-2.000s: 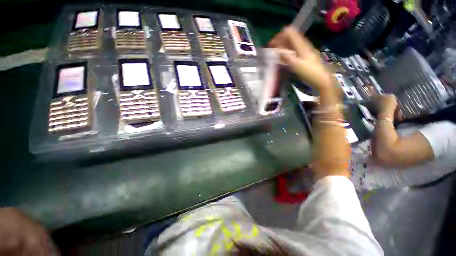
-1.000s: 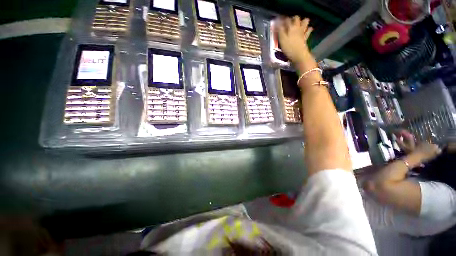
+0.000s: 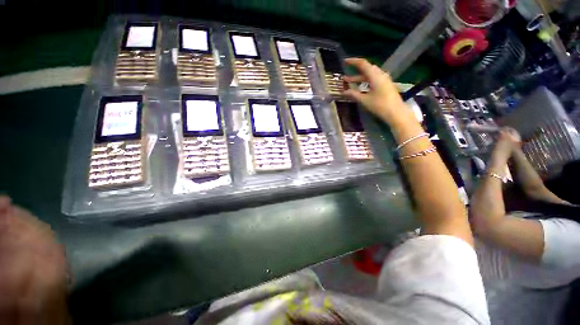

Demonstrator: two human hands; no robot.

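A clear plastic blister tray (image 3: pixel 159 206) holds two rows of gold keypad phones, all face up. Most screens are lit white, such as the front-left phone (image 3: pixel 119 143). The two right-end phones have dark screens: the front one (image 3: pixel 353 133) lies in its pocket, and the back one (image 3: pixel 332 68) is at my right hand (image 3: pixel 381 98). My right thumb and fingers are on that back phone's right edge, near its keys. My left hand (image 3: pixel 32 263) is blurred and cut off at the left edge; its fingers cannot be made out.
The tray lies on a dark green bench (image 3: pixel 267 228). A black fan with a red centre (image 3: pixel 466 49) stands at upper right. Another person's hands and arms (image 3: pixel 502 190) are at right, beside more phones and a stack of trays (image 3: pixel 540 127). A pale strip crosses the left (image 3: pixel 41 80).
The right-end phones lay back side up two seconds ago; the front one, then the back one, now show face up. My right hand moved from above the back phone to its right edge.
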